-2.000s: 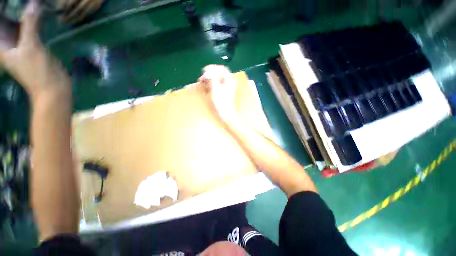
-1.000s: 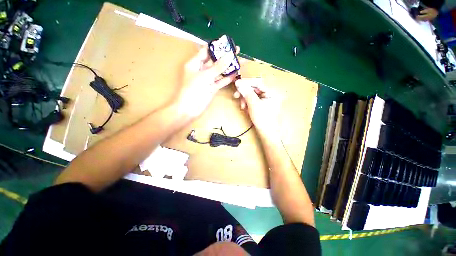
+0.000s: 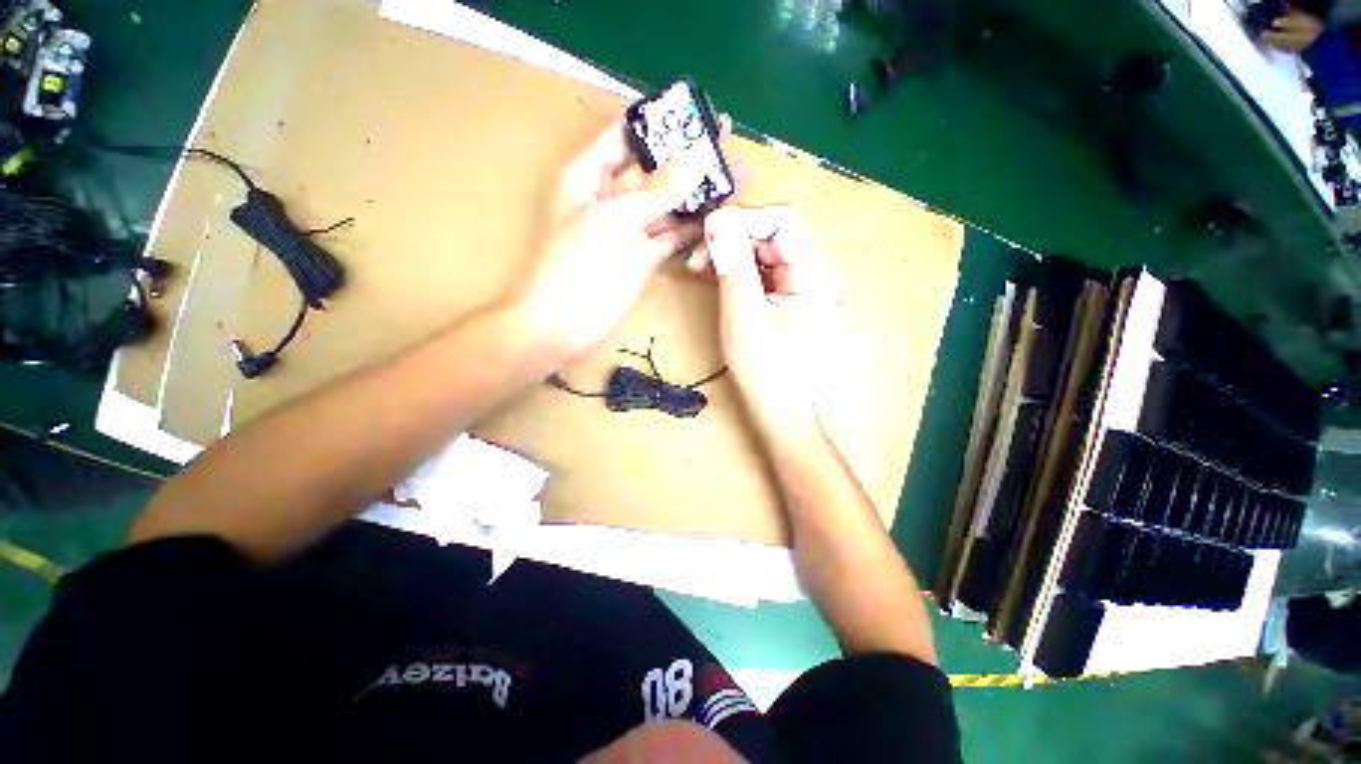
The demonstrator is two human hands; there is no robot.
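My left hand (image 3: 605,246) holds an open black adapter housing (image 3: 684,145) above the cardboard's far edge. A pale circuit board with silver parts shows inside it. My right hand (image 3: 751,254) is at the housing's lower end, fingers curled and pinched; the cord's end there is hidden by the fingers. The bundled output cord (image 3: 654,391) hangs or lies below my hands, over the tan cardboard sheet (image 3: 433,164). Another bundled black cord (image 3: 287,246) with an angled DC plug (image 3: 254,360) lies at the left of the cardboard.
A crumpled white paper (image 3: 485,485) lies at the near edge. Stacked boards (image 3: 1030,463) with rows of black housings (image 3: 1194,485) stand at the right. A board-and-cord pile (image 3: 60,254) is at the left. Another person's hand (image 3: 1293,30) shows at the top right.
From an empty, raised left hand two seconds ago, both hands have come together at the housing. Over the last second, they stay there, with the right fingers slightly closer to its lower end.
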